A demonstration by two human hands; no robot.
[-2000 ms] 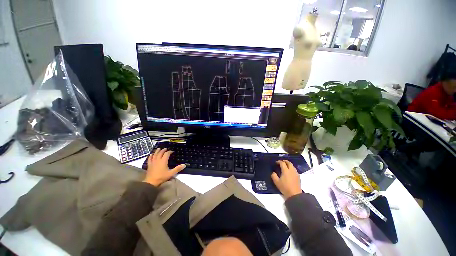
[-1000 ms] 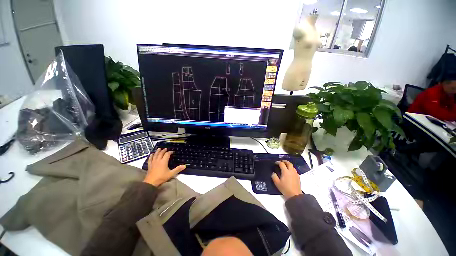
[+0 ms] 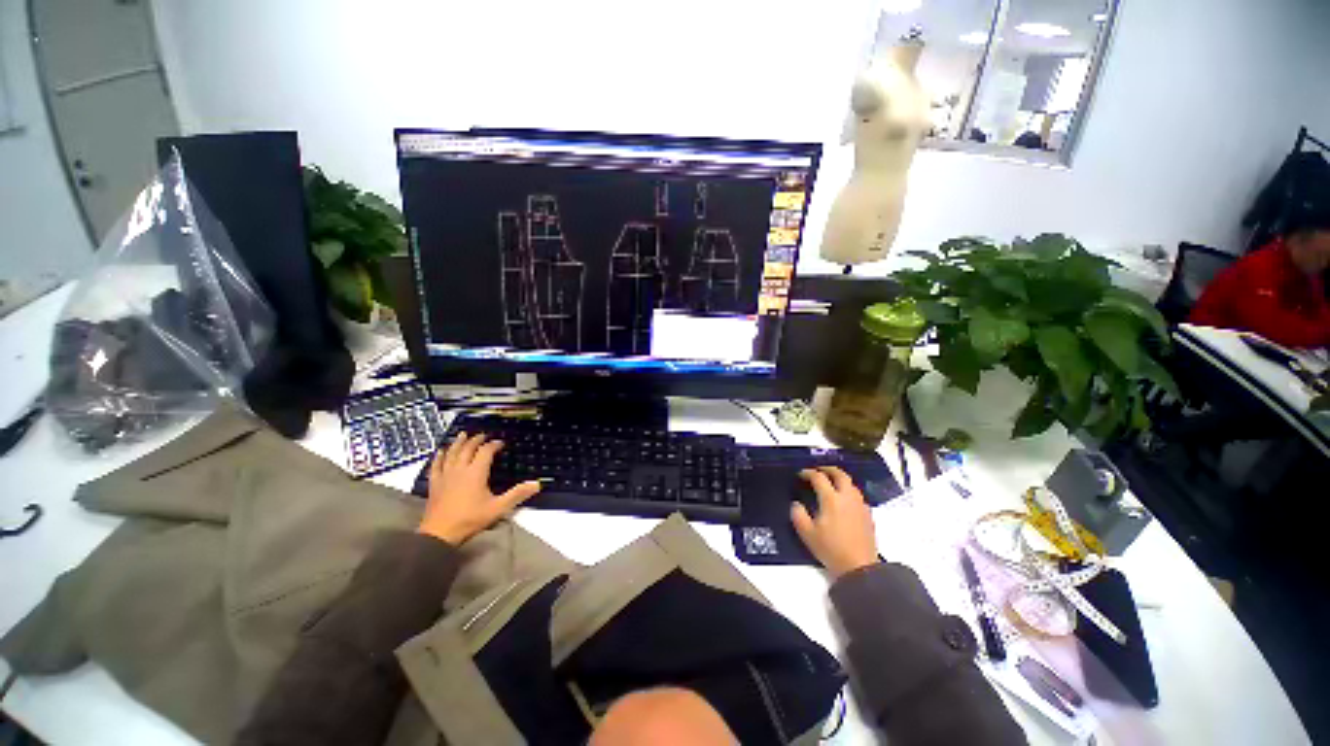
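Observation:
My left hand [image 3: 471,488] rests with spread fingers on the left end of the black keyboard [image 3: 627,464]. My right hand [image 3: 834,519] lies over the dark mouse [image 3: 807,497], mostly hidden under the palm, on the dark mouse pad [image 3: 764,513]. The monitor [image 3: 605,255] shows thin white and reddish trouser pattern outlines on black, with a white box at lower right. The khaki sample trousers [image 3: 277,547] lie across the desk at left and under my forearms. Their black lining [image 3: 678,649] shows at the open top in front of me.
A calculator [image 3: 394,427] and a clear plastic bag [image 3: 146,328] are at left. A bottle with a green lid [image 3: 871,382] and a plant [image 3: 1036,328] stand behind the pad. A coiled tape measure [image 3: 1043,561], pens and a flat black rectangle [image 3: 1120,641] lie at right. A person in red sits far right.
The view has shifted very slightly. Pattern lines at the left of the screen look slightly different. Both hands stay in place.

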